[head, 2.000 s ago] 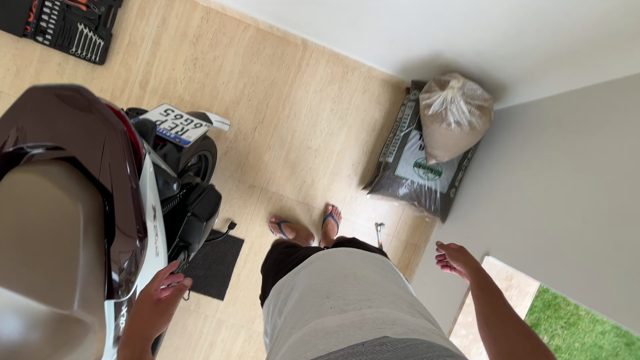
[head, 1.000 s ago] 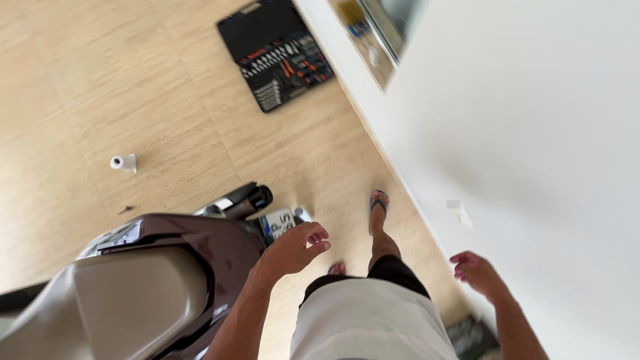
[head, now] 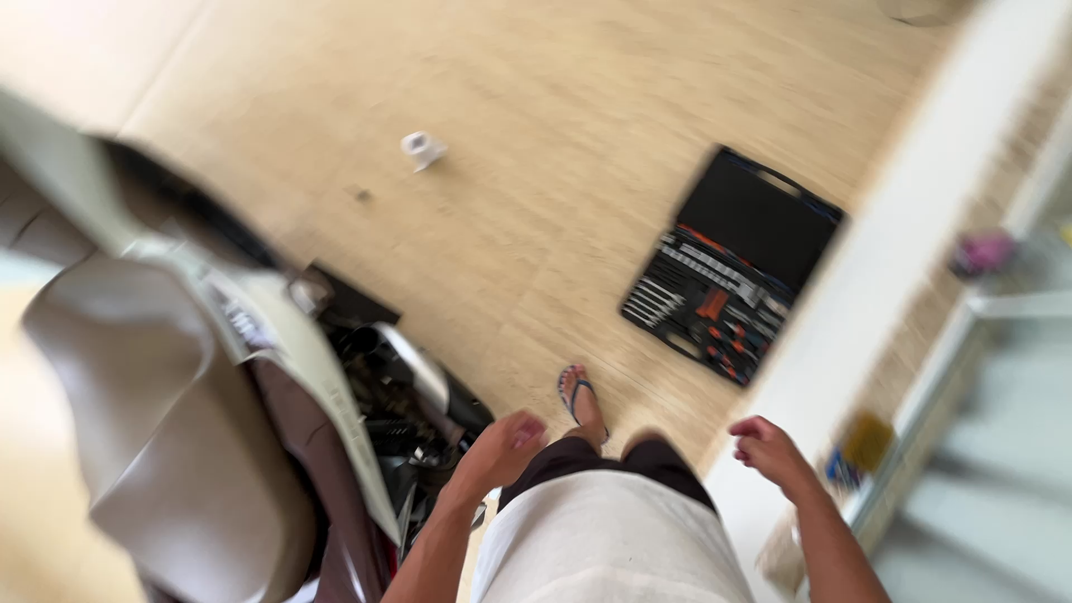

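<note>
Beside the rear of a motor scooter [head: 327, 469], my left hand [head: 505, 448] hangs in the air with its fingers curled; no object shows in it. My right hand [head: 764, 452] is in front of the white wall base at the right, fingers loosely bent and holding nothing visible. An unfolded black tool case [head: 733, 268] lies on the tiled floor ahead, with combination wrenches [head: 653, 301], sockets and orange-handled tools in its tray. The scooter's tan seat [head: 209, 444] and dark exhaust side are at the left. Motion blur softens the view.
A white roll [head: 421, 149] stands on the floor beyond the scooter, near a small dark object [head: 361, 194]. A dark mat [head: 356, 293] lies by the scooter. At the right are a low white ledge [head: 871, 276], a pink item [head: 984, 251] and pale glass or steps [head: 988, 486].
The view has swung widely. Two seconds ago my left hand was at the scooter's side; now it is away from it. The scooter's other side shows compared with one second ago.
</note>
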